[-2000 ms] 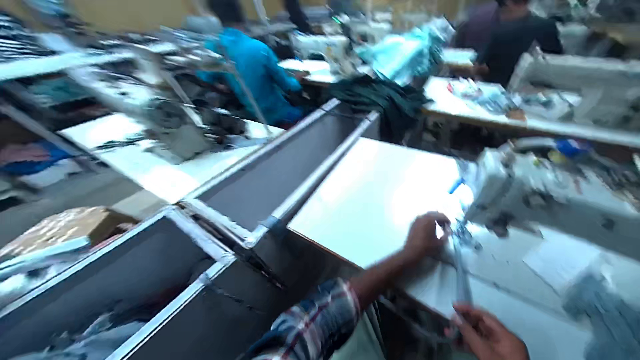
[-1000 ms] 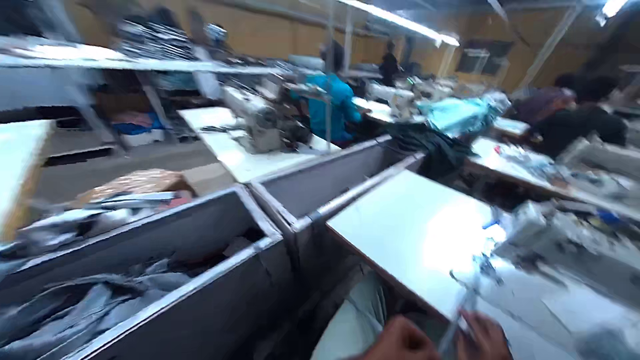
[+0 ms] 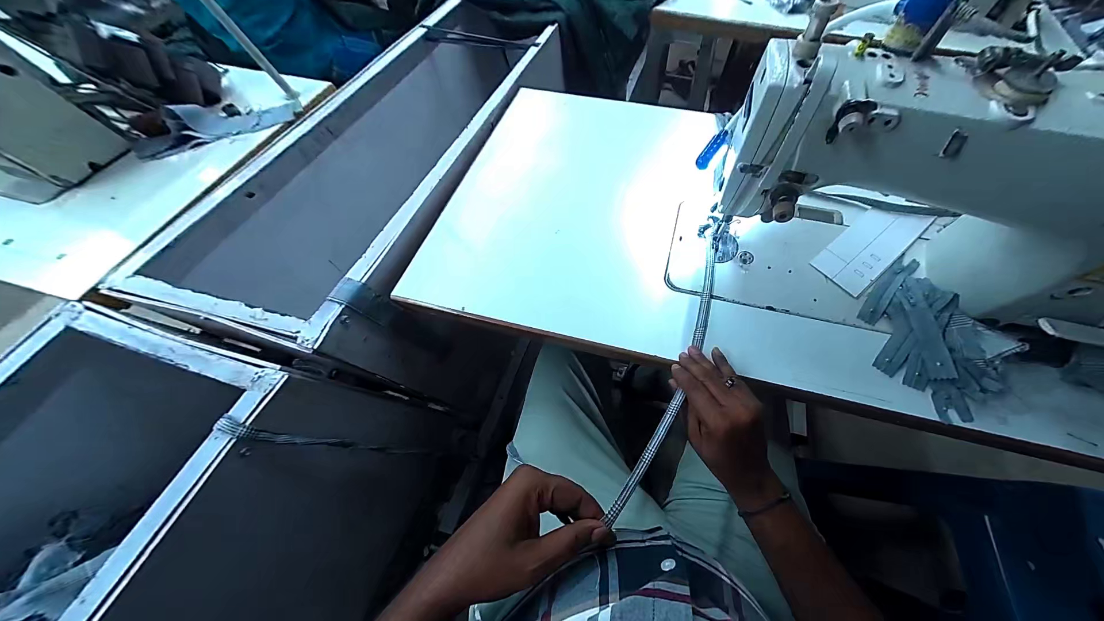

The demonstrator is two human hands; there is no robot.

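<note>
A narrow checked fabric strip (image 3: 649,455) runs from the needle area of a white industrial sewing machine (image 3: 906,129) over the table edge to my lap. My left hand (image 3: 539,535) pinches its lower end between thumb and fingertips. My right hand (image 3: 720,414) lies with its fingers on the strip at the table's front edge, palm side down; whether it grips is not plain. A pile of short grey fabric pieces (image 3: 931,332) lies on the table right of the strip, beside a white marked card (image 3: 871,250).
Left of the white sewing table (image 3: 552,207) stand grey bins with white rims (image 3: 405,216), one holding scraps of cloth (image 3: 60,573). Another table with a machine (image 3: 52,129) is at the upper left. Blue snips (image 3: 711,148) rest by the machine head.
The view has swung down and closer to the machine. My left hand, out on the table near the needle two seconds ago, is now low by my lap on the strip.
</note>
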